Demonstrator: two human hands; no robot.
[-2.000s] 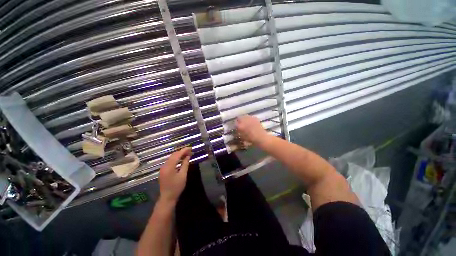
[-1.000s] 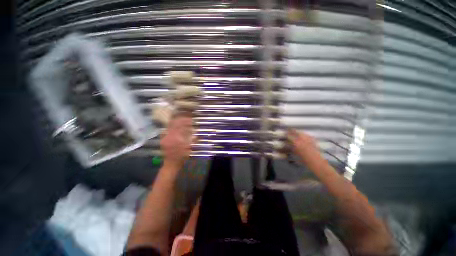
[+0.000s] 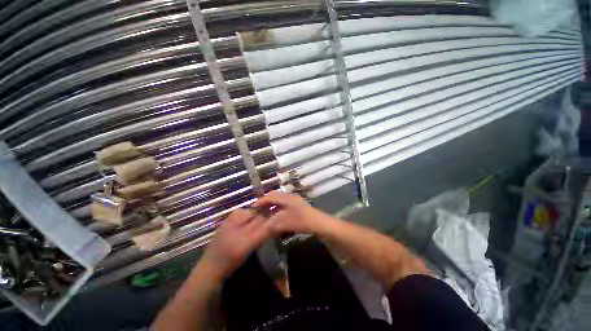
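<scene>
White cloth point(image 3: 291, 103) covers the right part of the metal tubes point(image 3: 149, 97) and follows their ribs. The rectangular metal frame point(image 3: 226, 100) lies across the tubes, over the cloth's left edge. A tan pad and clip point(image 3: 295, 181) sit at the cloth's near corner; another tan pad point(image 3: 260, 37) is at its far corner. My left hand point(image 3: 238, 238) and my right hand point(image 3: 291, 212) meet at the tubes' near edge, by the frame's near end. Their fingertips are close together with fingers bent. Whatever lies between the fingers is hidden or too small to tell.
Tan pads with clips point(image 3: 133, 178) lie piled on bare tubes at the left. A white tray point(image 3: 55, 223) of dark metal pieces is at the lower left. Crumpled white bags point(image 3: 463, 239) lie on the floor at the right, near shelves or bins point(image 3: 544, 220).
My left hand has moved right, from the pad pile to my right hand. My right hand has moved from the cloth's near corner toward my left hand. The camera view has also turned.
</scene>
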